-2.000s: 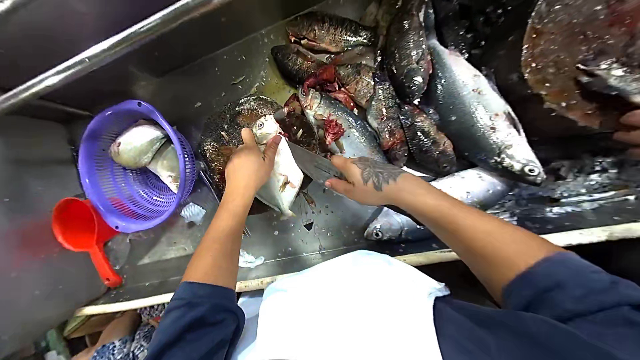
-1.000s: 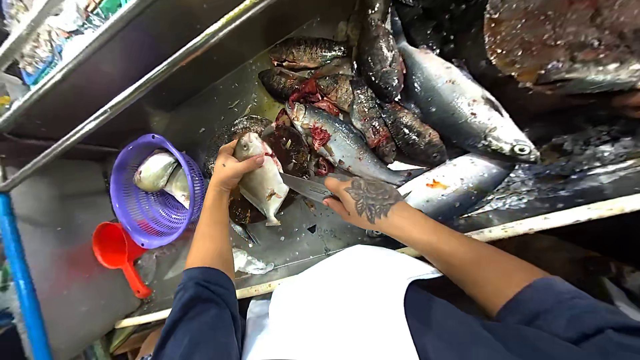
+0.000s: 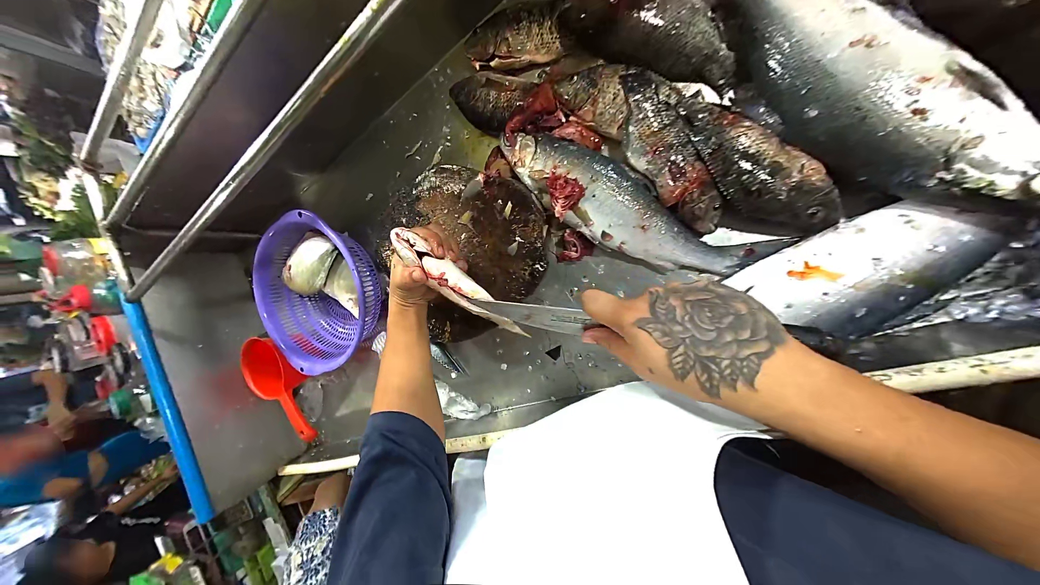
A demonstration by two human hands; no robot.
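My left hand (image 3: pixel 424 264) grips a small silvery fish (image 3: pixel 455 286) near its head, with the reddish, bloodied underside turned up. In my right hand (image 3: pixel 691 333) is a knife, its blade (image 3: pixel 536 315) pointing left, the tip at the fish's tail end. Beneath and behind the held fish lies a round, dark chopping block (image 3: pixel 504 231) with scraps on it. A larger silver fish (image 3: pixel 621 203) with a bloody opening rests just right of the block. The knife's handle is mostly hidden inside my right hand.
A purple plastic basket (image 3: pixel 264 272) holding pale fish stands left, beside a red plastic dipper (image 3: pixel 272 374). Dark scaly fish (image 3: pixel 674 154) and large silver fish (image 3: pixel 894 89) lie at upper right. Metal rails (image 3: pixel 268 154) run along the upper left. People are visible at far left.
The held fish has turned from showing its broad side to showing its narrow, bloodied underside. The view has shifted, bringing more of the left surroundings into sight.
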